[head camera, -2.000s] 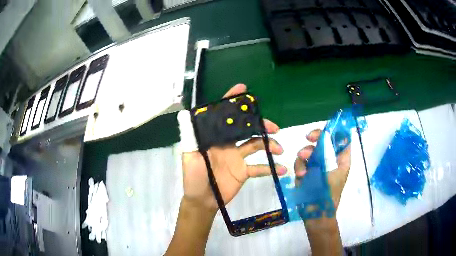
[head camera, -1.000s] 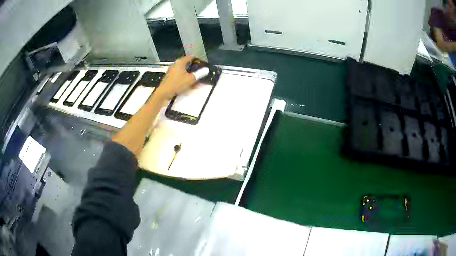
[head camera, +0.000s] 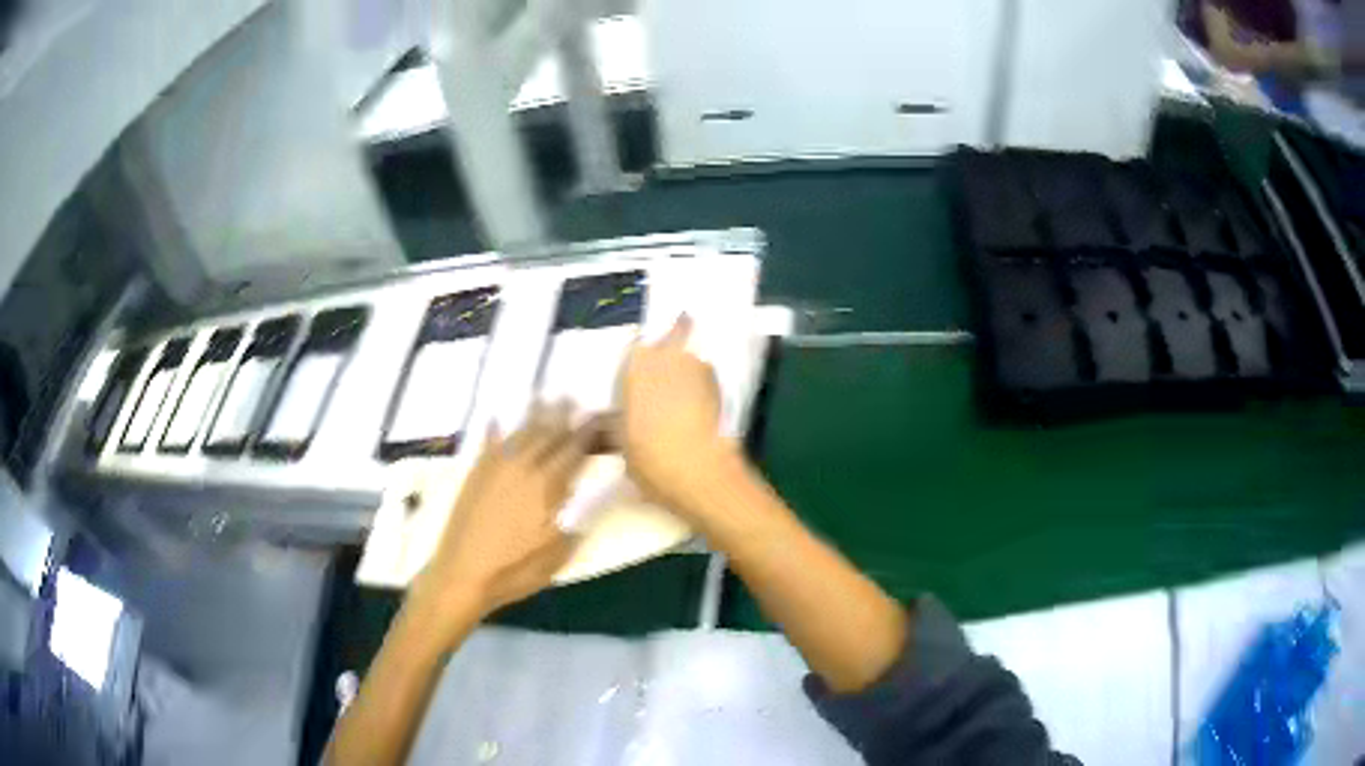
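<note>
A phone middle frame (head camera: 602, 299) lies on the white feed table (head camera: 734, 277), its dark solid end away from me. My left hand (head camera: 524, 494) is at its near end, blurred, fingers towards it. My right hand (head camera: 674, 412) is at its near right side, fingers bent. The hands hide the frame's near end, so I cannot tell whether either grips it. Another middle frame (head camera: 463, 311) lies flat just to the left, with a gap between the two. Several more frames (head camera: 339, 329) lie side by side farther left.
A black blister tray (head camera: 1108, 285) is on the green belt (head camera: 898, 494) at right, with stacked trays at the far right edge. Blue peeled film (head camera: 1272, 696) lies on white sheeting (head camera: 1063, 673) at lower right. A grey metal machine is at lower left. Another person's arm shows at upper right.
The frame went from my hands to the feed table. My left hand has moved back towards me from the frame's far end; my right hand has come in beside it. The view has shifted.
</note>
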